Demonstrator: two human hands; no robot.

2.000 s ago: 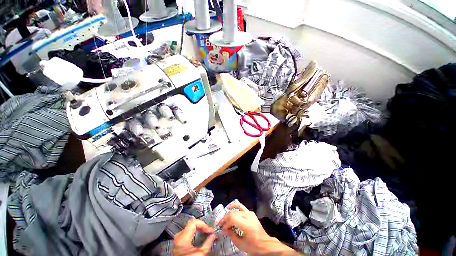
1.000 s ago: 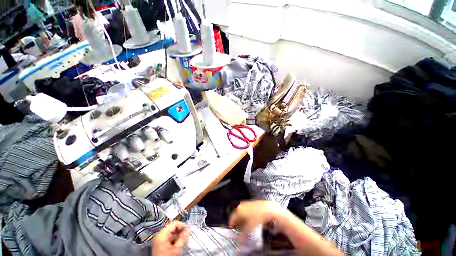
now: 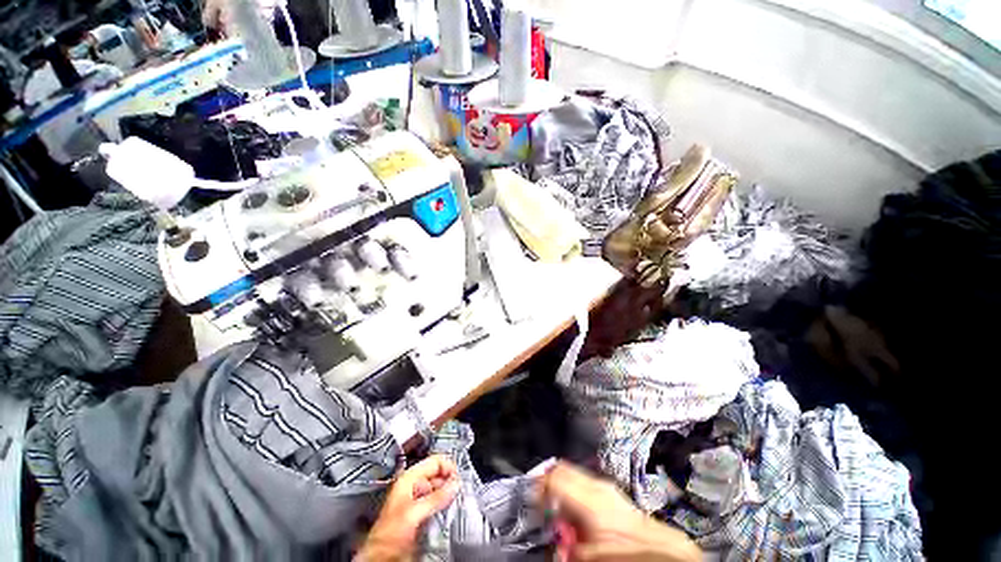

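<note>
My left hand (image 3: 415, 499) pinches striped cloth (image 3: 467, 499) low in the middle, in front of the table edge. My right hand (image 3: 598, 516) is blurred, at the cloth's right side. A bit of red handle (image 3: 564, 536) shows at its fingers; it looks like the scissors, whose blades I cannot make out. The overlock machine (image 3: 329, 236) stands behind and left of my hands. Grey fabric with a striped part (image 3: 209, 450) lies heaped in front of it, left of my left hand.
Striped cloth heaps lie at right (image 3: 768, 472) and far left (image 3: 77, 285). A narrow white strip (image 3: 574, 349) hangs off the table edge (image 3: 516, 362). A cream pad (image 3: 538, 220), a bronze-gold bag (image 3: 670, 214) and a printed tub (image 3: 483, 132) stand behind.
The red scissors have left the tabletop; red now shows at my right hand. My right hand went right, then came back to the cloth. My left hand still holds cloth.
</note>
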